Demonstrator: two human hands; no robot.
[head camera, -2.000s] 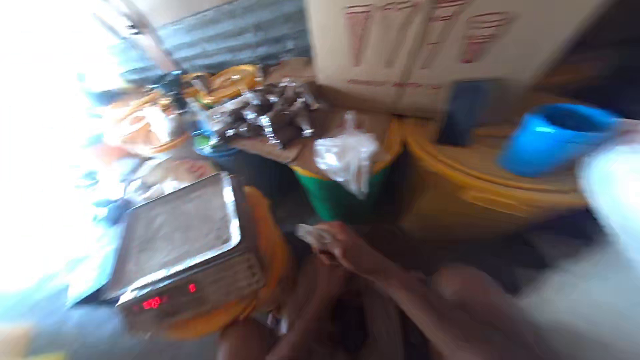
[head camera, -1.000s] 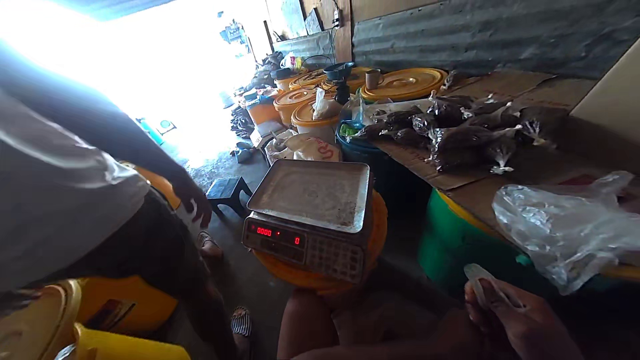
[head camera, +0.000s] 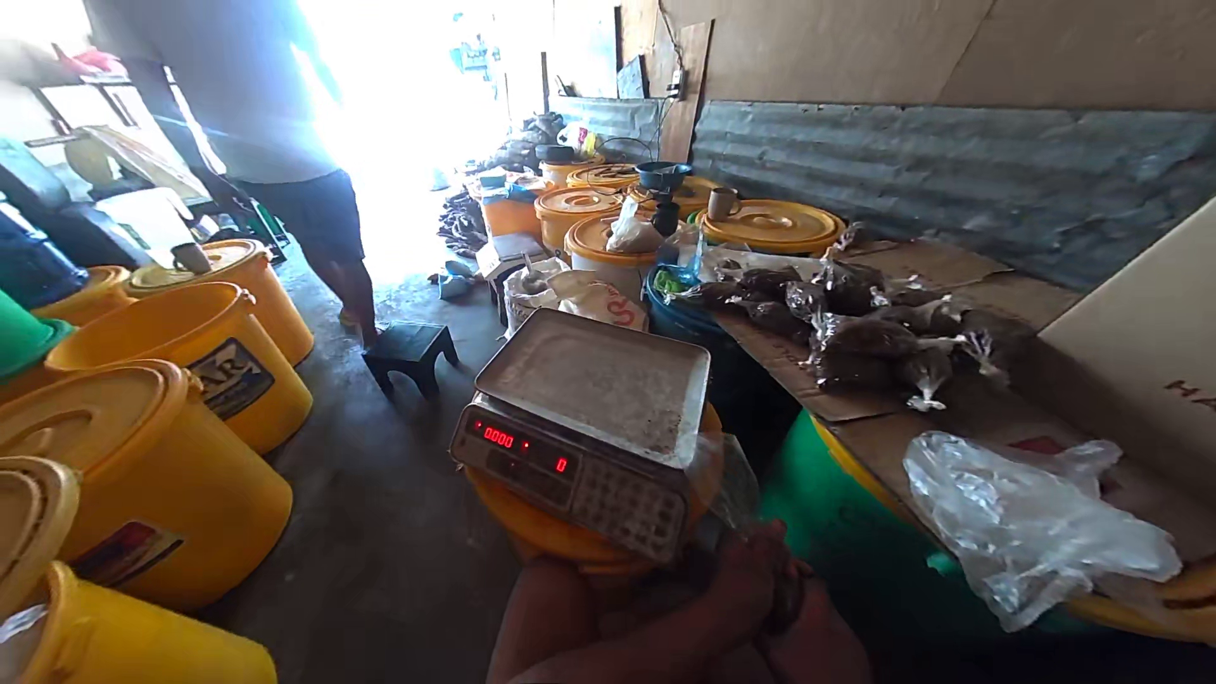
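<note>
Just right of the digital weighing scale (head camera: 579, 437), my left hand (head camera: 746, 570) grips a thin clear plastic bag (head camera: 733, 484), which stands up beside the scale's corner. My right hand (head camera: 793, 584) is against the left one; shadow and overlap hide its fingers. The scale rests on an orange tub, its metal pan bare and its red display lit. To the right, tied clear bags of dark contents (head camera: 864, 342) lie on flattened cardboard (head camera: 855, 408). Nearer me, a crumpled clear plastic bag (head camera: 1035, 513) lies on the cardboard and hangs over its edge.
Yellow lidded tubs (head camera: 180, 475) line the left side. A small dark stool (head camera: 410, 347) is on the floor, near a standing person (head camera: 256, 114). Beyond the scale are a printed sack (head camera: 598, 299) and more orange tubs (head camera: 779, 223). A green drum (head camera: 836, 503) stands under the cardboard.
My hands have come together beside the scale; one second ago, one held clear plastic farther right. The person at left has moved farther away. The view has shifted widely.
</note>
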